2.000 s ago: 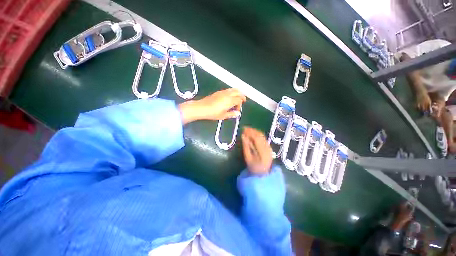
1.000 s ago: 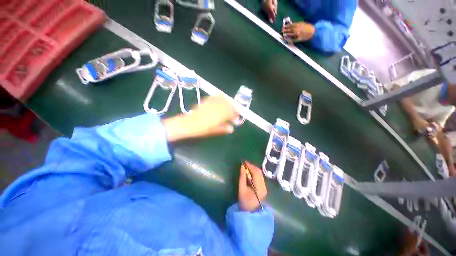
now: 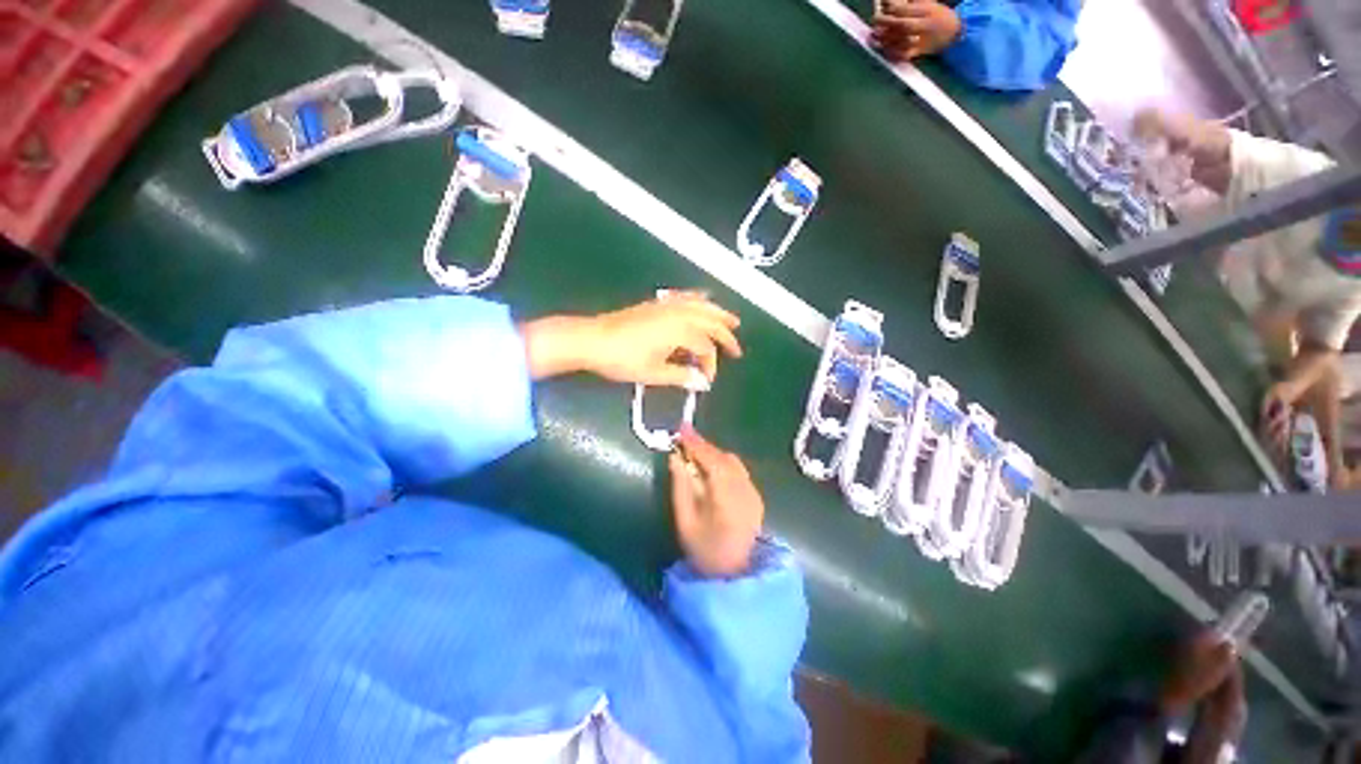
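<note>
A white oval housing frame (image 3: 643, 424) lies on the green surface in front of me. My left hand (image 3: 642, 340) is over its upper end, thumb and fingers closed on it, and hides that end. My right hand (image 3: 720, 505) is at its lower end, palm turned up, fingertips touching or very near the rim. The thin dark and orange tool seen in this hand earlier is hardly visible now. Another frame with a blue patch (image 3: 481, 209) lies to the left, beside the pale strip.
Overlapping frames (image 3: 306, 127) lie far left near a red tray (image 3: 105, 97). Several grouped frames (image 3: 928, 455) lie to the right. Single frames (image 3: 779, 214) are scattered beyond the pale strip (image 3: 627, 202). Grey bars (image 3: 1209, 512) cross at right. Other people's hands (image 3: 914, 27) show across the line.
One frame of the pair at left is gone from its spot, and a frame is under my hands. Another frame lies farther out beyond the strip. My left hand has come back, and my right hand has moved up-left.
</note>
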